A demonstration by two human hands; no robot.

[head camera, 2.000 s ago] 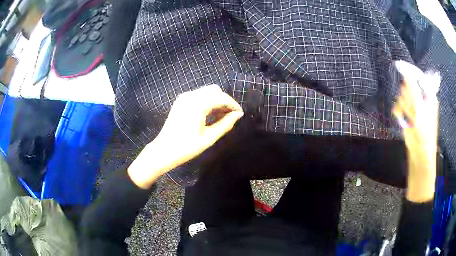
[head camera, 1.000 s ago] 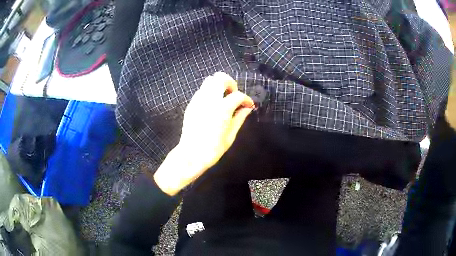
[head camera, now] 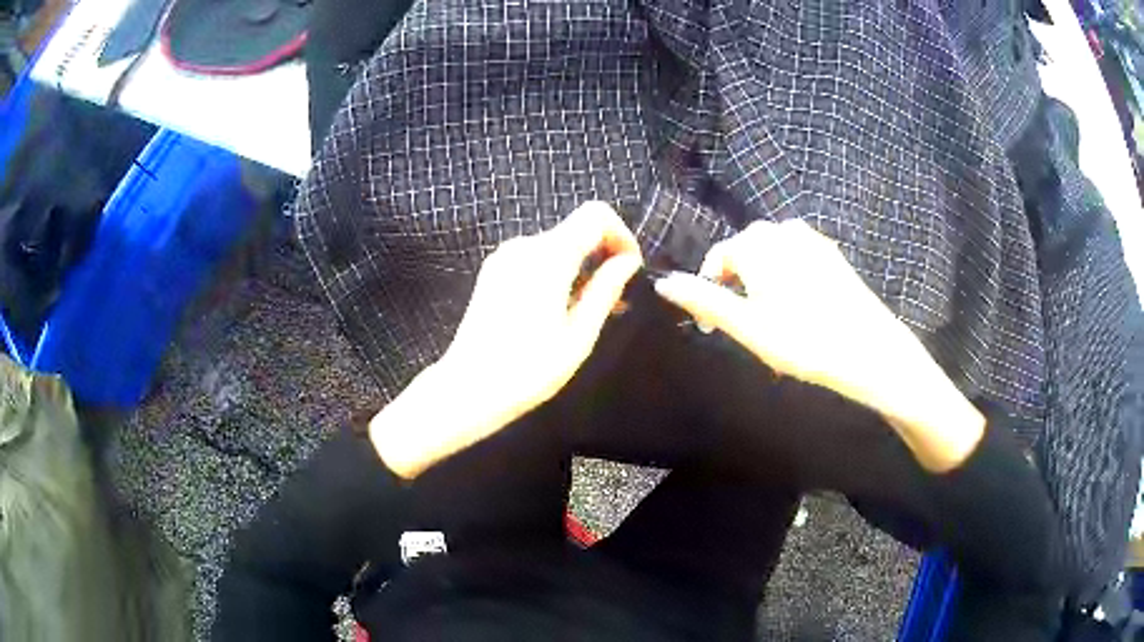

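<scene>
The dark jacket with a thin white grid check (head camera: 502, 113) lies over my lap and fills the upper middle. Its plain black lining (head camera: 677, 389) lies below my hands. My left hand (head camera: 546, 314) pinches the jacket's front edge between thumb and fingers. My right hand (head camera: 815, 314) is just right of it, thumb and fingers closed together near the same edge. A dark round button (head camera: 688, 235) shows faintly between the hands. A small bright metal piece, perhaps the snips, shows under the right fingers. I cannot make out a needle or thread.
A black holder with a red rim (head camera: 238, 63) is on the white tabletop (head camera: 226, 115) at the upper left. A blue crate (head camera: 151, 276) with dark cloth is below it. An olive cloth (head camera: 63, 502) is at the lower left. Speckled floor (head camera: 226, 464) shows below.
My right hand has come in from the far right to beside the left hand. The left hand stays at the front edge. The view has shifted, so the loose buttons are out of sight.
</scene>
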